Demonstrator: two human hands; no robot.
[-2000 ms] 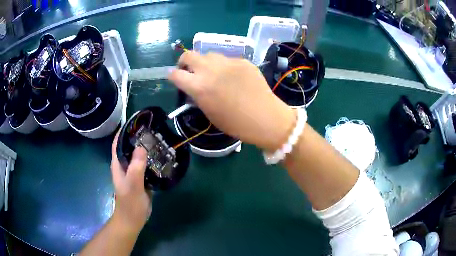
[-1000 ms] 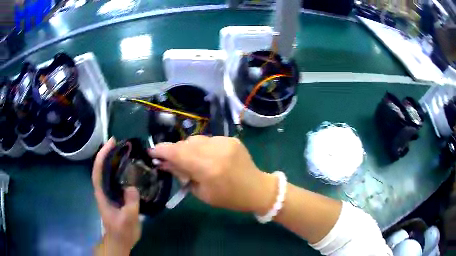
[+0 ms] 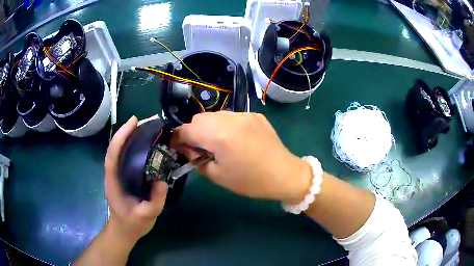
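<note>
My left hand (image 3: 132, 192) holds a black camera head (image 3: 136, 158) from the left, its open side turned to the right and showing the circuit board (image 3: 160, 162). My right hand (image 3: 239, 156) is at the board's right edge, fingers pinched, with a pale stick-like tool (image 3: 186, 169) held in it. What its fingertips touch is hidden. Just behind stands a camera base housing (image 3: 205, 78) with a black interior and a silver-grey motor. Red, orange, yellow and black leads (image 3: 179, 78) reach out over its left rim, and a thin yellow-green lead stands up.
A second base housing (image 3: 291, 67) with loose leads stands behind to the right. Several assembled units (image 3: 80, 98) line the left. A white wire coil (image 3: 362, 136) and black spare heads (image 3: 430, 114) lie right. White housings (image 3: 429, 247) show at the lower right.
The camera head has turned so more of its outer shell shows. My right hand came down from above the base to the board. The coloured leads now lie over the base's left rim.
</note>
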